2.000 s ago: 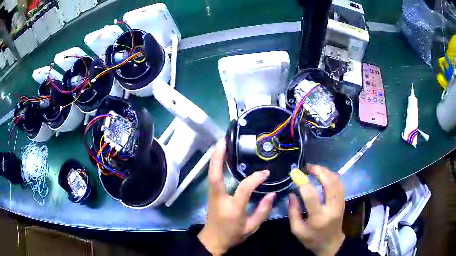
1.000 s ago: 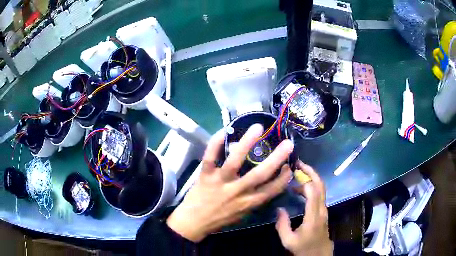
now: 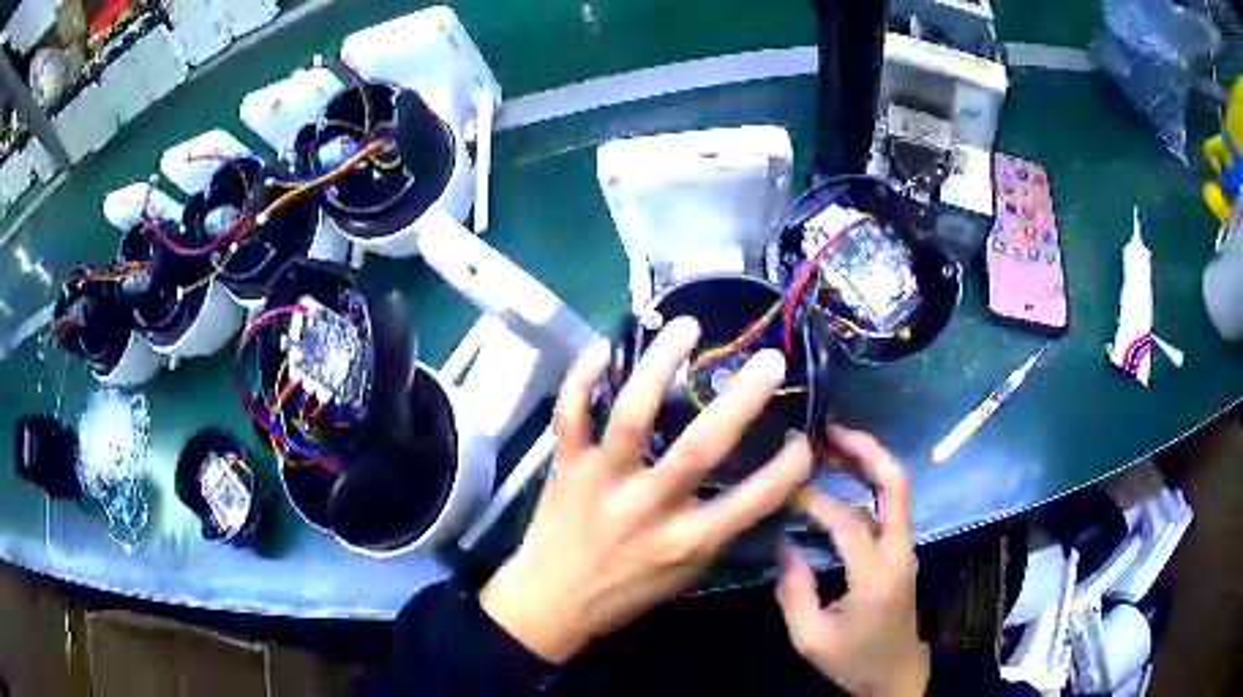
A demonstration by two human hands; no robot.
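A camera housing (image 3: 729,293) with a black open inside stands at the centre, its white wall-mount bracket (image 3: 698,191) pointing away from me. My left hand (image 3: 641,497) lies spread over the opening, fingertips at its inside and rim, covering much of it. My right hand (image 3: 856,558) is at the housing's lower right rim, fingers curled; whether it grips the rim is hard to tell. A camera head (image 3: 862,272) with its circuit board showing rests at the housing's upper right. Red, blue and yellow wire leads (image 3: 798,302) run from it into the housing.
Left, another housing (image 3: 470,463) has a camera head (image 3: 327,357) on its rim; several wired housings (image 3: 389,164) stand behind. A loose head (image 3: 222,488) and pale cord (image 3: 116,449) lie lower left. Right are a pink phone (image 3: 1026,245), a pen-like tool (image 3: 984,409) and a white tube (image 3: 1133,306).
My left hand has moved from the housing's lower left rim to across its opening. My right hand has shifted slightly down and stays at the lower right rim.
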